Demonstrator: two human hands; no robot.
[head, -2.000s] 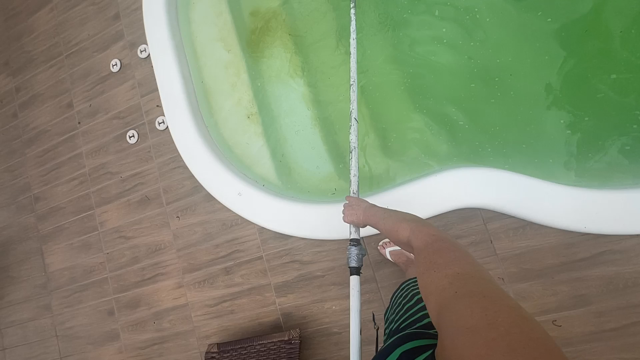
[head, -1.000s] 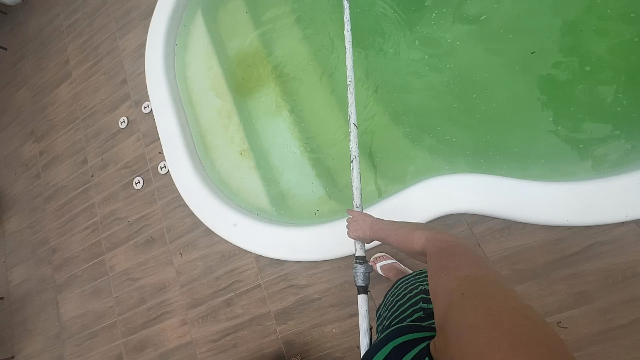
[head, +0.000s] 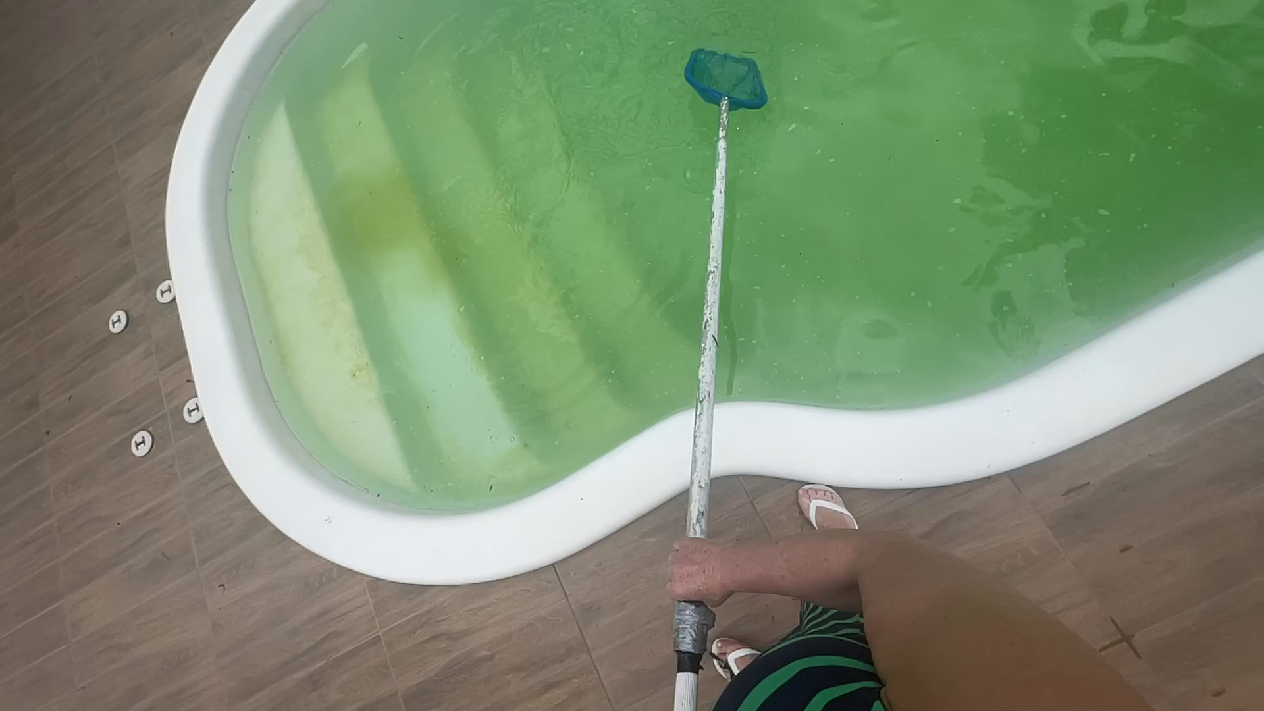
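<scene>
My right hand (head: 699,572) is closed around a worn white telescopic pole (head: 706,375), just above a joint wrapped in grey tape (head: 692,627). The pole runs up across the pool rim. At its far end a blue skimmer net (head: 727,79) lies at the surface of the green water (head: 889,247). Small pale specks float around it. Below the taped joint, the pole leaves the bottom edge of the picture. My left hand is out of view.
The white curved pool rim (head: 474,553) borders wood-look floor tiles (head: 296,632). Submerged steps (head: 326,296) lie at the left. Several round white caps (head: 142,442) sit beside the rim. My feet, in white flip-flops (head: 828,508), are near the edge.
The blue net has come into view at the pole's far end, and my second foot now shows. My right hand keeps its hold on the pole. The view has shifted.
</scene>
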